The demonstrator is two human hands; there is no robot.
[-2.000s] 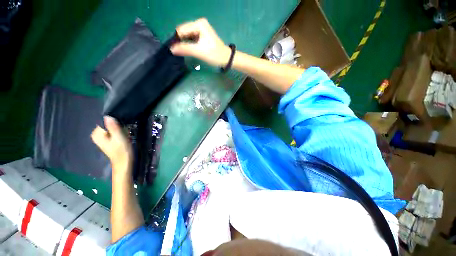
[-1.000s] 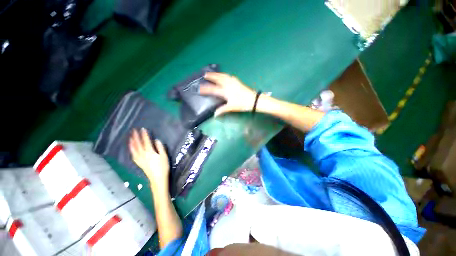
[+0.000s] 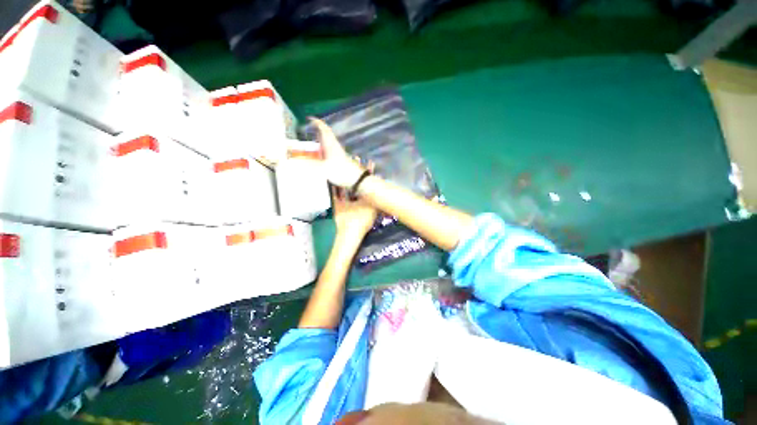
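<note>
A white product box with a red band (image 3: 302,184) stands at the right end of the stacked boxes. My right hand (image 3: 330,156), with a dark band at the wrist, reaches across to the left and grips its right side. My left hand (image 3: 355,214) is just below, beside the box, its fingers partly hidden by my right hand and wrist; its hold cannot be seen clearly. Flat dark mailers (image 3: 386,137) lie on the green table behind and under my hands, their shiny flap strips with white lettering facing me.
White boxes with red bands (image 3: 174,178) are stacked at the left. Dark bags lie along the far side (image 3: 332,15). A tan sheet edged with tape (image 3: 739,116) is at the far right of the green table (image 3: 531,124). An open brown carton (image 3: 676,278) is below the table edge.
The view has swung left towards the boxes. My right hand has let go of the folded dark parcel and is now at a white box. My left hand has left the flat mailers and moved beside it.
</note>
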